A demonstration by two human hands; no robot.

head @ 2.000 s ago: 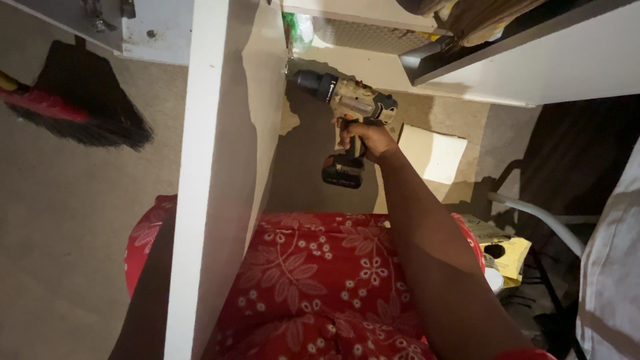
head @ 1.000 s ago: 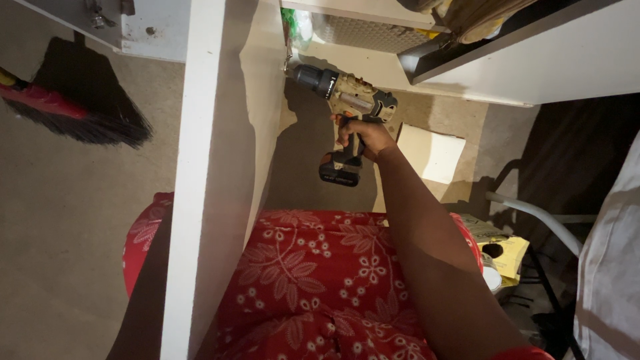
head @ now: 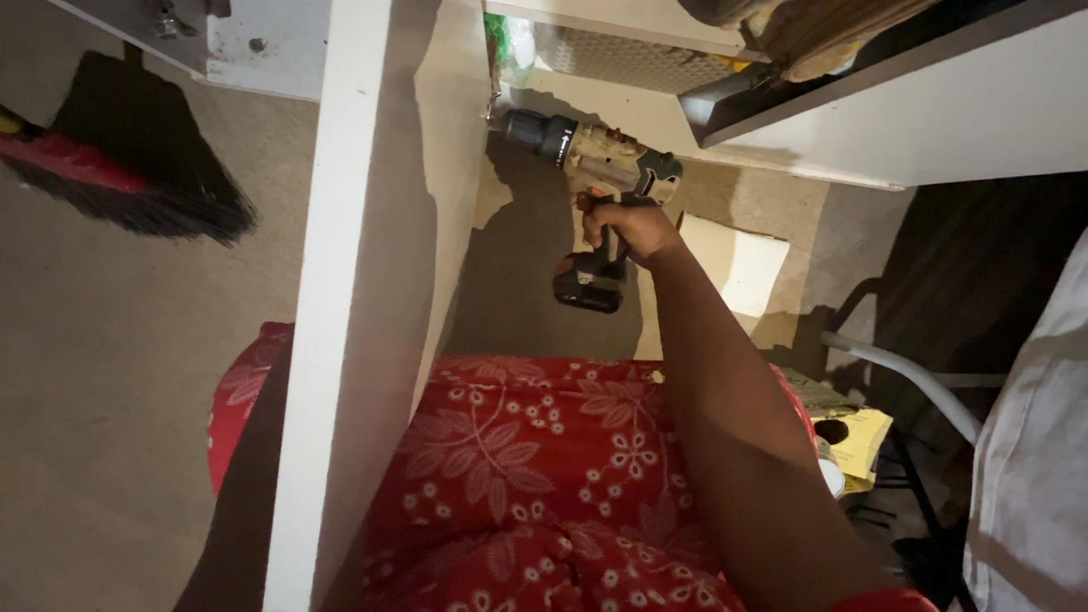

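Observation:
My right hand (head: 627, 225) is closed around the grip of a cordless drill (head: 608, 157) with a tan, camouflage-like body and a dark battery. The drill lies nearly level, its black chuck pointing left at a metal hinge (head: 494, 89) on the inner face of a white cabinet door (head: 336, 255). Whether the bit touches a screw there cannot be made out. The door stands edge-on between my arms. My left forearm runs up behind the door's left side, and the door hides my left hand.
A broom (head: 127, 178) with a red head is at the far left on the floor. Beyond the drill is the cabinet with a shelf (head: 629, 59) and a green-and-clear plastic item (head: 512, 47). A white panel (head: 748, 259), a yellow box (head: 858, 442) and a curved metal tube (head: 909, 374) are at the right.

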